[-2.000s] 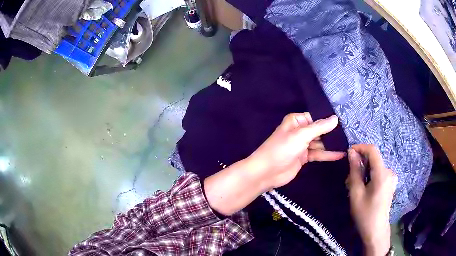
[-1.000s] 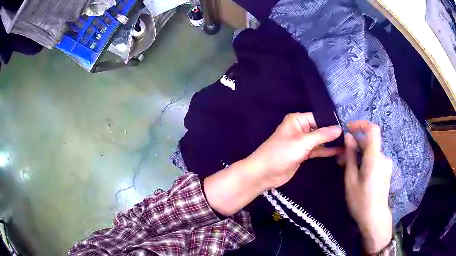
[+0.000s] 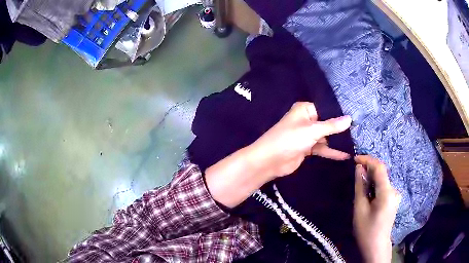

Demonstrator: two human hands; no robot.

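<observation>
A dark garment (image 3: 221,120) lies over my lap, with its shiny blue-grey patterned lining (image 3: 380,92) to the right. My left hand (image 3: 293,138) holds the dark band where it meets the lining, thumb on top at the seam and another finger stretched out lower down. My right hand (image 3: 375,200) is at the same seam just below, with thumb and forefinger closed together at the edge. A needle or thread between these fingertips is too small to make out. White toothed stitching lines (image 3: 303,226) run across the dark cloth below my left hand.
A pale curved-edge table (image 3: 432,56) and a wooden drawer (image 3: 455,162) are at the right. A blue crate (image 3: 95,38) with grey cloth (image 3: 49,18) stands at the upper left on the green floor (image 3: 67,118). A small spool-like item (image 3: 207,18) is at the top.
My right hand has moved down along the seam from beside my left thumb. My left thumb has moved slightly up, apart from the lower finger. The view has shifted a little.
</observation>
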